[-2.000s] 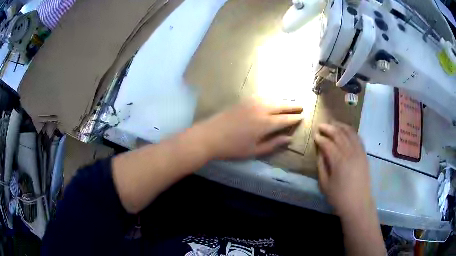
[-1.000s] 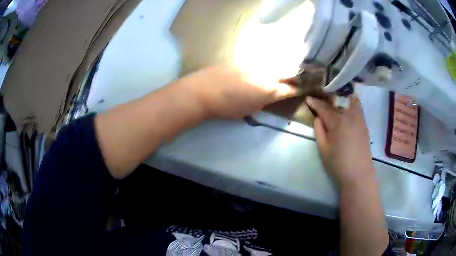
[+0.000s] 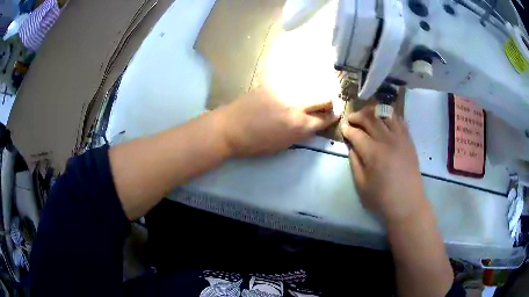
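The khaki-brown garment panel (image 3: 232,61) lies under the head of the white sewing machine (image 3: 361,40), its front edge by the presser foot (image 3: 348,87). Strong lamp glare hides the panel's middle. My left hand (image 3: 270,125) lies on the panel left of the foot, with thumb and fingertips closed on its front edge. My right hand (image 3: 380,154) is just right of and in front of the foot, fingers curled on the cloth edge. The fingertips of both hands are close together. The needle tip cannot be made out.
A stack of brown cut panels (image 3: 64,75) lies on the left. A red-edged phone (image 3: 467,136) lies right of the machine head. Striped cloth (image 3: 39,26) is at the upper left. The table's curved front edge (image 3: 261,219) runs before my body.
The panel has moved away from me, under the machine head. Both hands have followed it to the presser foot. The cloth edge lifted between my hands a second ago now lies lower.
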